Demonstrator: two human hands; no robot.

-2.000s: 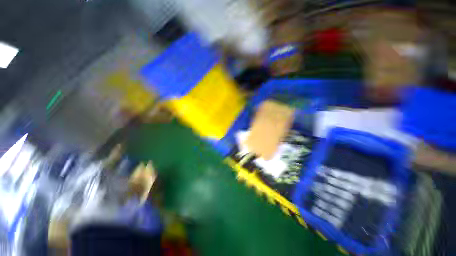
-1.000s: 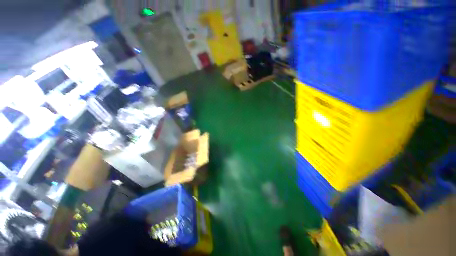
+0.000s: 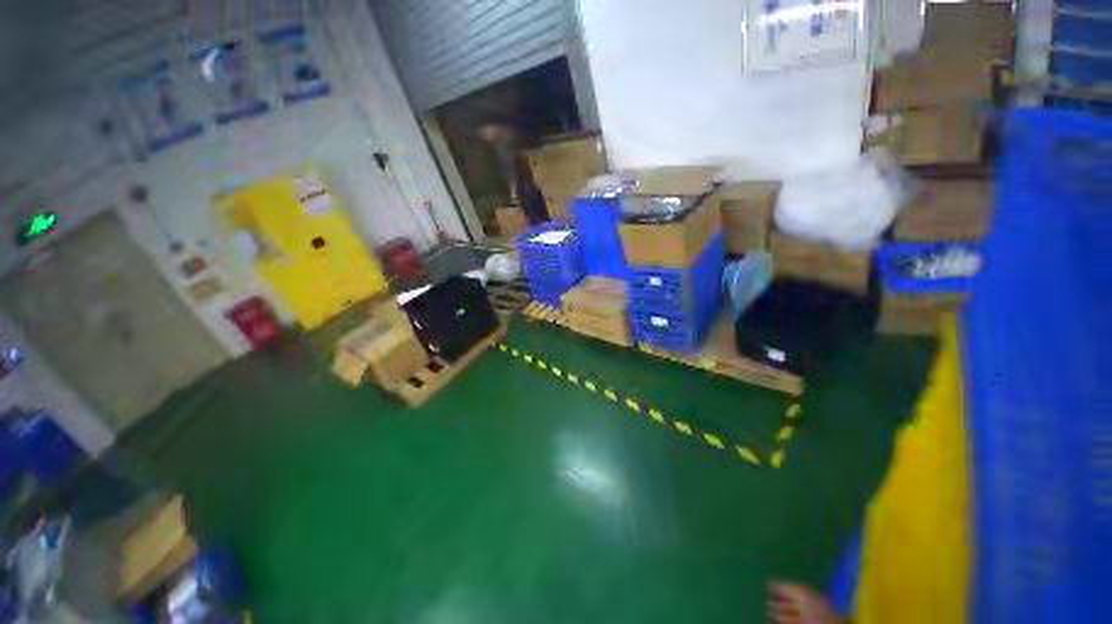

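A small, blurred part of a hand, which looks like my right hand [image 3: 799,602], shows at the bottom edge, right of the middle. It is cut off by the edge, and its fingers cannot be made out. It is close to the stacked crates; whether it touches them cannot be told. The yellow crate [image 3: 917,488] and the tall blue crate [image 3: 1055,366] fill the right side, very near and blurred. My left hand is not in view.
Green floor [image 3: 488,488] lies ahead, with yellow-black tape [image 3: 634,400] around pallets of blue crates [image 3: 665,293] and cartons. A black bin [image 3: 451,319] stands on another pallet. A yellow cabinet [image 3: 305,250] is by the wall. A carton [image 3: 153,549] is lower left. A shutter [image 3: 476,43] is partly raised.
The view has swung right, past the benches at left. The yellow cabinet and pallets are nearer, the blue and yellow crates have shifted to the right edge, and a hand shows at the bottom.
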